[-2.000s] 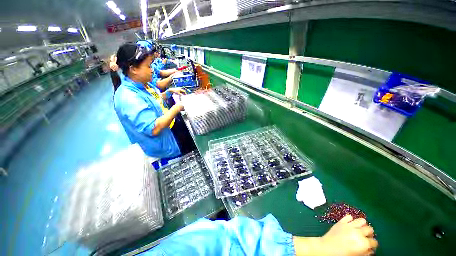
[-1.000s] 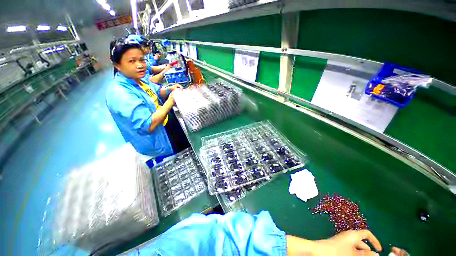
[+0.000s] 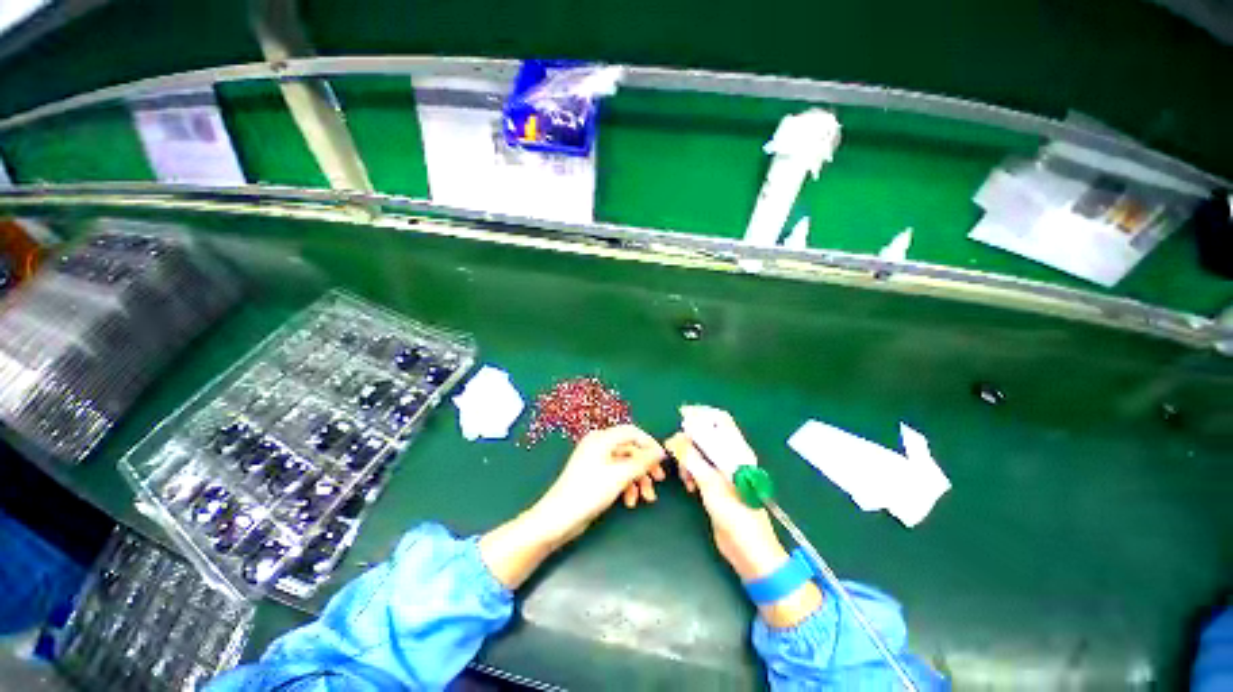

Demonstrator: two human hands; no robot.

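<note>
My left hand (image 3: 611, 473) is beside the pile of tiny red parts (image 3: 579, 406), thumb and forefinger pinched together. A small dark piece seems to show at its fingertips, likely a black housing (image 3: 663, 464). My right hand (image 3: 723, 493) holds a white syringe (image 3: 717, 439) with a green cap (image 3: 753, 485) and a thin clear hose running back past the wrist. The syringe tip is at the left fingertips; whether it touches the piece cannot be told. A clear blister tray (image 3: 304, 439) with black housings lies left of the pile.
A small white wipe (image 3: 488, 403) lies between tray and pile; a larger one (image 3: 879, 471) lies right of my right hand. Single black housings (image 3: 692, 330) lie farther back and right. Stacked trays (image 3: 102, 331) stand far left. A blue bin (image 3: 552, 108) hangs on the rear rail.
The view has swung right and down. Both hands are now fully in view, and the syringe shows in the right hand. The left hand holds a dark piece near the right hand.
</note>
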